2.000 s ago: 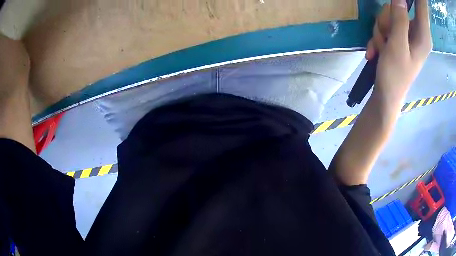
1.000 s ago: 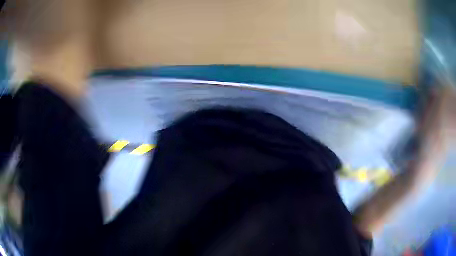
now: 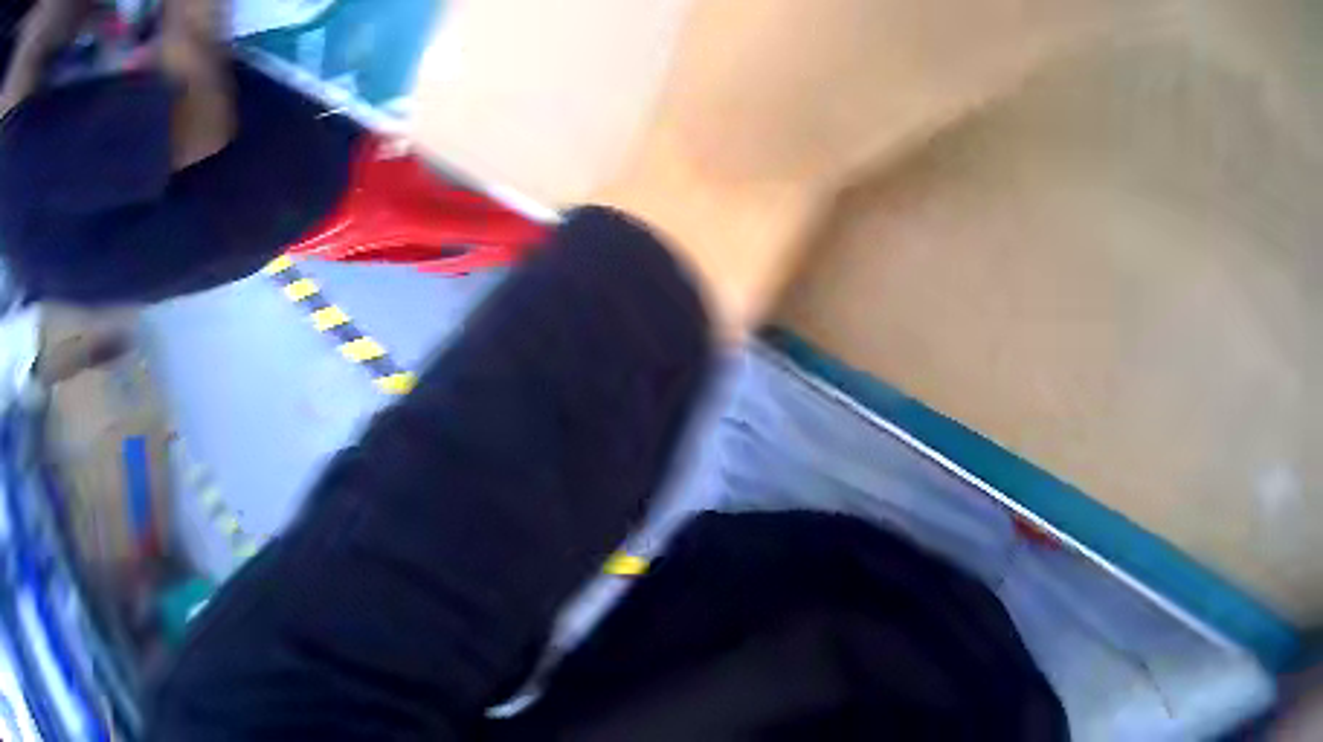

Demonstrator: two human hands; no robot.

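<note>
The tan cardboard sheet (image 3: 1074,290) lies on the green-edged bench and fills the upper right of the picture. My left forearm comes out of its black sleeve over the near bench edge. My left hand (image 3: 813,87) is blurred at the top and blends with the cardboard; its fingers and anything in it cannot be made out. My right hand cannot be made out; only a small blurred brownish patch shows at the lower right corner. No headphone part or hammer can be made out.
Another seated person in dark clothes (image 3: 174,189) is at the upper left, by a red stool (image 3: 421,218). The green bench edge (image 3: 1016,478) runs down to the right. Yellow-black tape (image 3: 341,331) crosses the grey floor.
The view has swung to the left, bringing in the other person and the red stool. My right hand, earlier around a black handle, has gone from view. My left sleeve is now nearer the middle.
</note>
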